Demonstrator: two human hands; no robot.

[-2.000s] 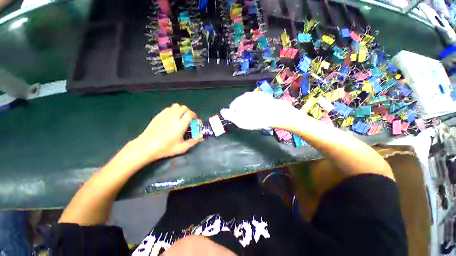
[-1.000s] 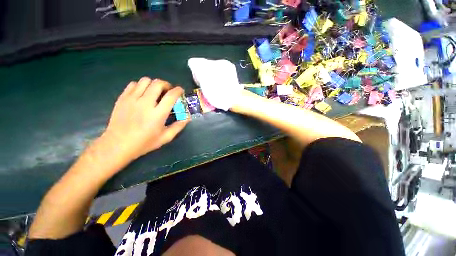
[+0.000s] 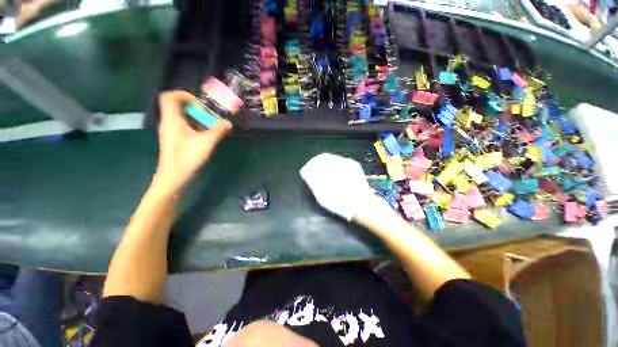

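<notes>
My bare left hand (image 3: 181, 139) is raised at the near left edge of the black compartment tray (image 3: 298, 126). It grips a clipped workpiece (image 3: 215, 107) with a teal clip and a pink clip on it. My gloved right hand (image 3: 337, 183) is over the green bench surface, left of the loose clip pile (image 3: 467, 159). Its fingers are hidden by the white glove and blur, so a held thing cannot be made out. A small dark glossy part (image 3: 256, 200) lies on the bench between my hands.
Rows of coloured clips (image 3: 269, 68) stand in the tray. A white box (image 3: 600, 135) is beyond the pile at the right. An open brown cardboard box (image 3: 552, 278) is below the bench edge. A person's hand (image 3: 34, 9) shows at the top left.
My left hand has lifted the clipped workpiece from the bench and moved up and left to the tray. My right hand has come off the pink clip. The small dark part now shows on the bench.
</notes>
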